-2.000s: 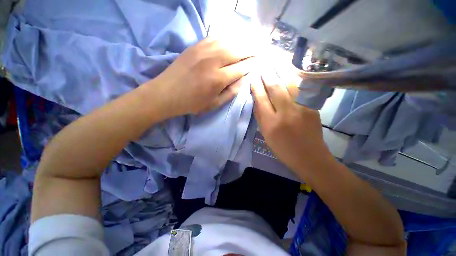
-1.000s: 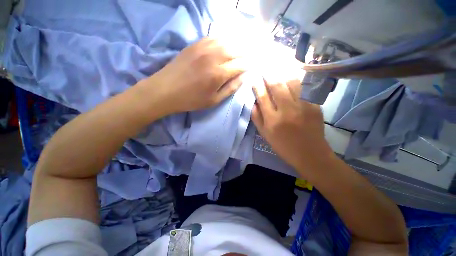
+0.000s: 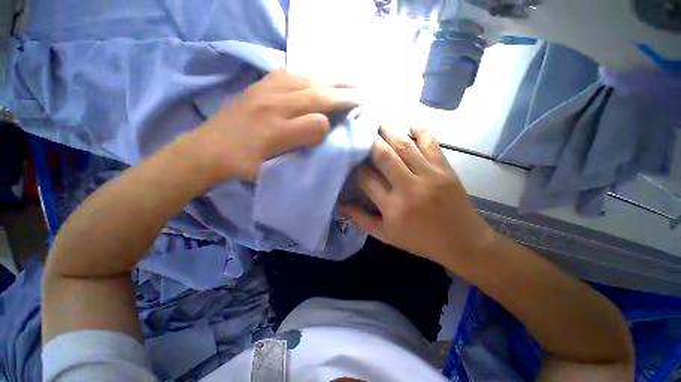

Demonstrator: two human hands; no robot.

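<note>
A blue-grey cloth (image 3: 302,195) lies bunched between my hands at the table's front edge and hangs over it. It joins the larger blue-grey heap (image 3: 97,86) on the left. My left hand (image 3: 280,119) grips the cloth from the left, with its fingertips at the edge of the glare. My right hand (image 3: 411,179) holds the cloth's right edge, with the thumb below and some fingertips in the glare. The dark grey ribbed cylinder (image 3: 450,67) is just above my right hand. The needle area is lost in the glare.
Layered grey-blue pieces (image 3: 567,127) lie at the right over a thin metal rod (image 3: 642,207). The white machine head (image 3: 590,26) is at the upper right. A blue basket (image 3: 485,339) is at the lower right. Crumpled pieces (image 3: 201,317) are at the lower left, beside blue bars (image 3: 48,186).
The cloth's hanging strips are now folded up and bunched between my hands. My left hand has shifted left, and my right hand has curled around the cloth. The ribbed cylinder is now more exposed.
</note>
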